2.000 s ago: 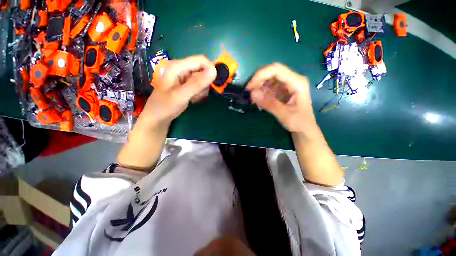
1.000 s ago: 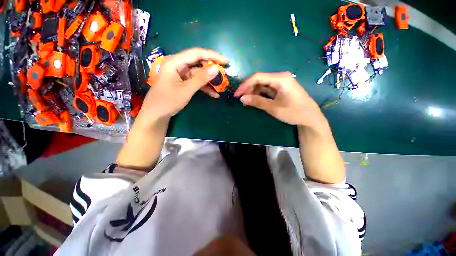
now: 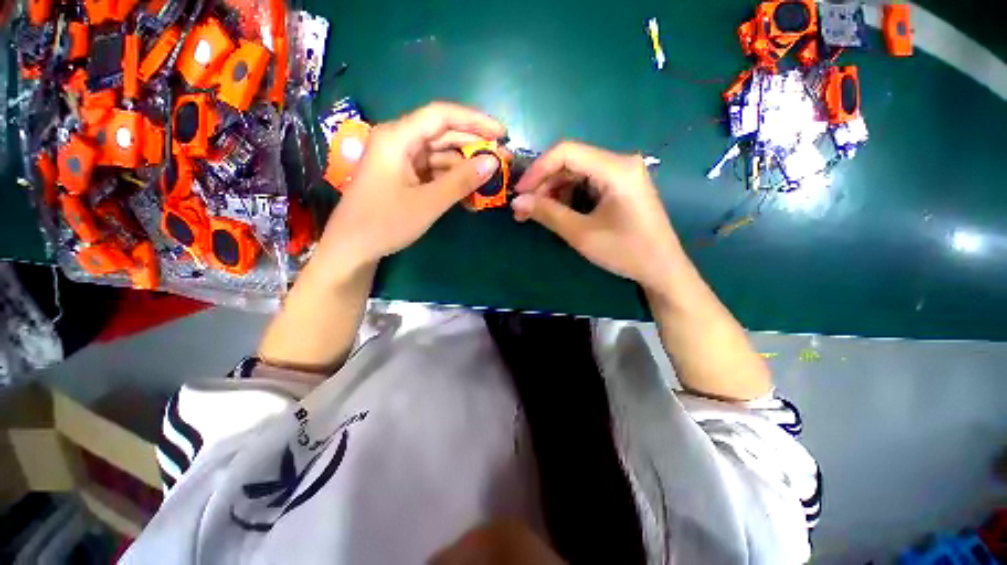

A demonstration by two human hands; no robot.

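Observation:
My left hand (image 3: 403, 182) holds an orange housing (image 3: 486, 188) with a black oval, its thumb on the face, above the middle of the bench. My right hand (image 3: 591, 204) is just to the right of the housing, thumb and fingertips close together. A small dark piece (image 3: 516, 166) shows between the hands at the housing's right edge. Whether my right fingertips grip it, I cannot tell. An unsorted unit (image 3: 348, 151), orange with a whitish board, lies beside my left hand and is partly covered by it.
A clear plastic bag (image 3: 210, 285) full of mixed orange units lies at left. Orange housings (image 3: 844, 95) and a whitish pile of boards (image 3: 786, 127) with wires lie at upper right. A thin yellow-white part (image 3: 656, 44) lies at the back. The bench's front edge (image 3: 707, 328) runs before me.
The housing has turned in my left hand and is nearer my body's middle line. My right hand has come in from the right, closer to it, and the dark piece has moved up beside the housing.

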